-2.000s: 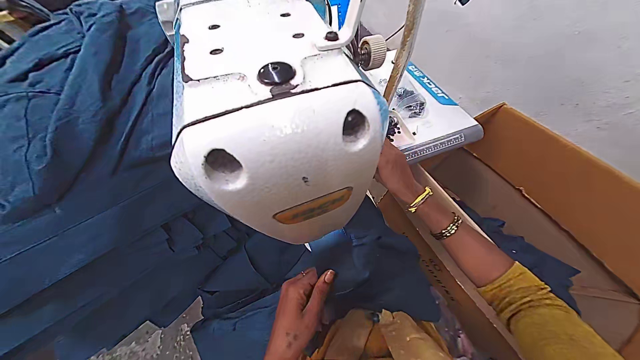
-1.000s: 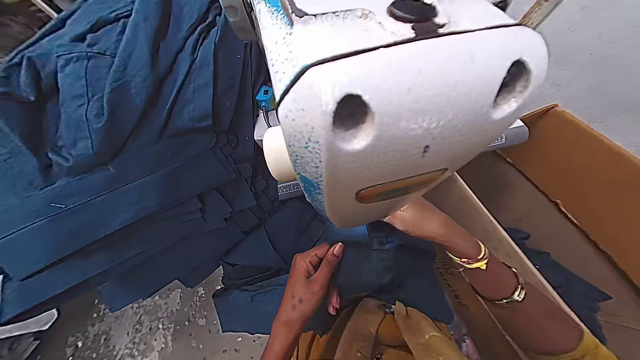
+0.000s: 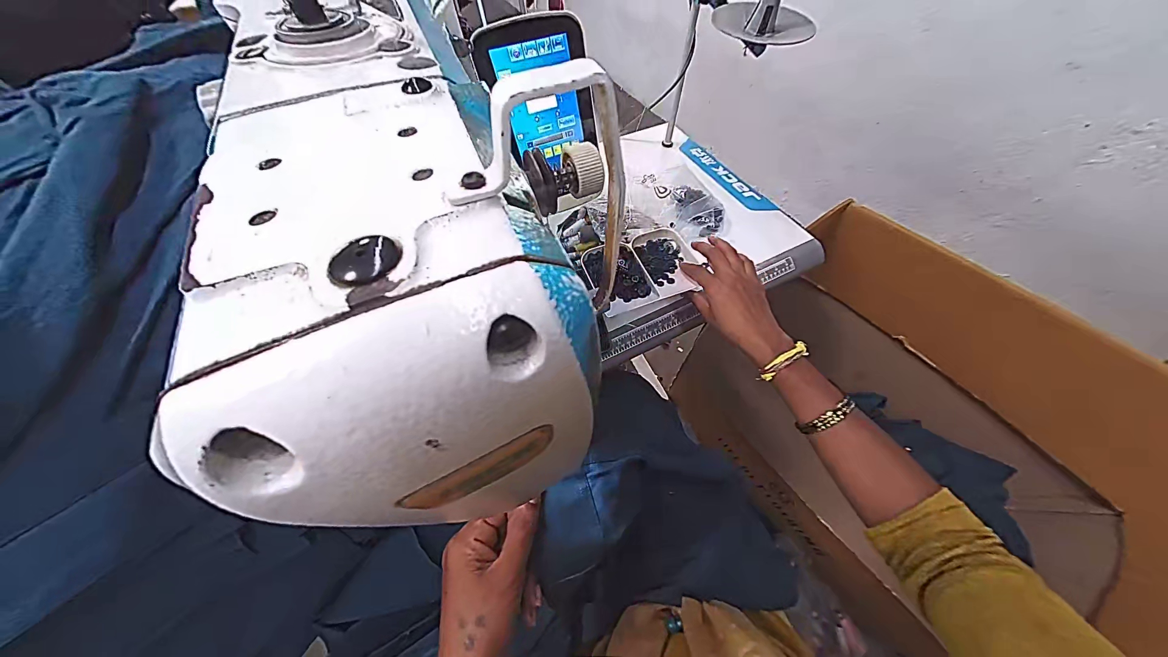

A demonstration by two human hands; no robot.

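The white head of a sewing machine [image 3: 365, 392] fills the middle of the view. Just under its lower edge, my left hand [image 3: 488, 570] pinches the edge of dark blue fabric [image 3: 630, 520], its fingertips partly hidden by the machine. My right hand [image 3: 735, 297] reaches over the machine table, fingers at the rim of a white divided tray [image 3: 680, 285] of small dark buttons [image 3: 659, 259]. Whether a button is between those fingers cannot be told. Behind the tray lies a clear plastic bag [image 3: 698, 210] with dark pieces in it.
A cardboard box [image 3: 985, 319] with blue fabric pieces [image 3: 958, 474] stands at the right, beneath my right forearm. More blue fabric [image 3: 82, 301] is heaped at the left. A lit control screen [image 3: 538, 100], a wire guard [image 3: 611, 164] and a thread stand [image 3: 680, 82] rise behind the machine.
My right hand has moved from beside the machine head, where its fingers were hidden, out to the button tray. My left hand remains at the fabric below the head. The view has shifted.
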